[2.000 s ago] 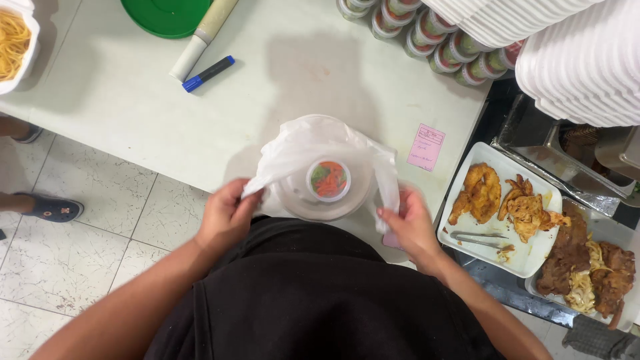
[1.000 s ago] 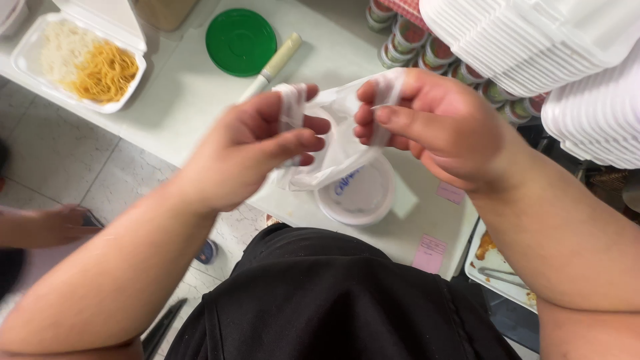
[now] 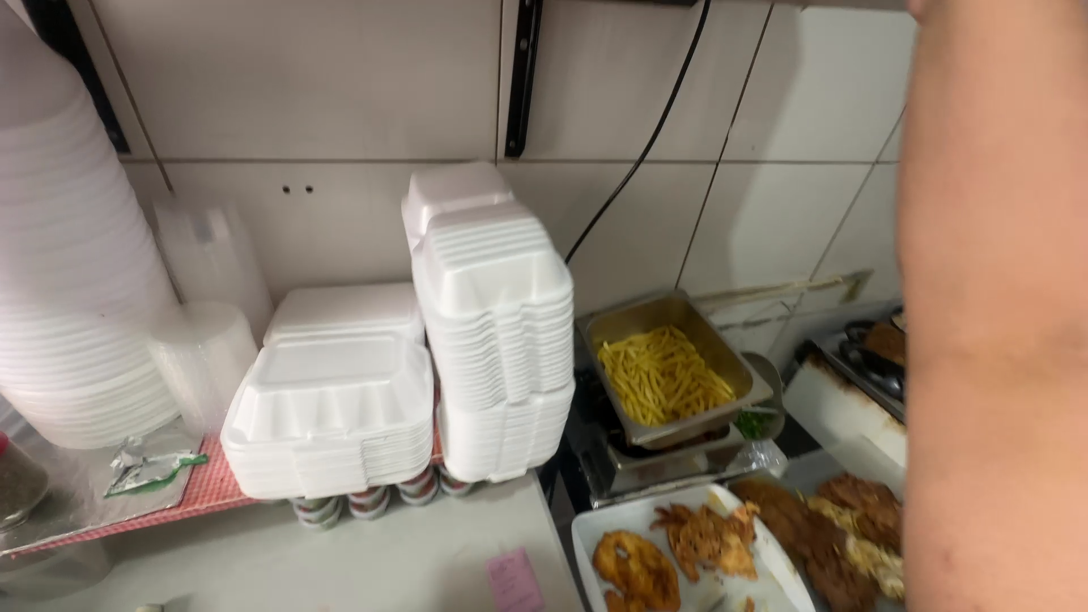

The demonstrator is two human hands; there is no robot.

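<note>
A raised forearm fills the right edge of the head view, and its hand is cut off at the top edge. Neither of my hands can be made out, so what they hold is hidden. Near the forearm lie browned cooked meats (image 3: 816, 544) and a white tray (image 3: 586, 535) with fried pieces of meat (image 3: 633, 569). Beyond them a steel pan (image 3: 739, 408) holds french fries (image 3: 663, 374). The plastic bag and the round container are not in view.
Stacked foam clamshell boxes (image 3: 501, 340) and more foam boxes (image 3: 331, 408) stand on a shelf above small lidded cups (image 3: 370, 503). Tall stacked white containers (image 3: 76, 255) rise at left. A pink note (image 3: 514, 582) lies on the counter (image 3: 408, 544). A black cable (image 3: 637, 161) hangs along the tiled wall.
The view has swung up toward the wall and shelf. A second ago both hands held a white plastic bag by its ends, over the round container; hands, bag and container are now out of view.
</note>
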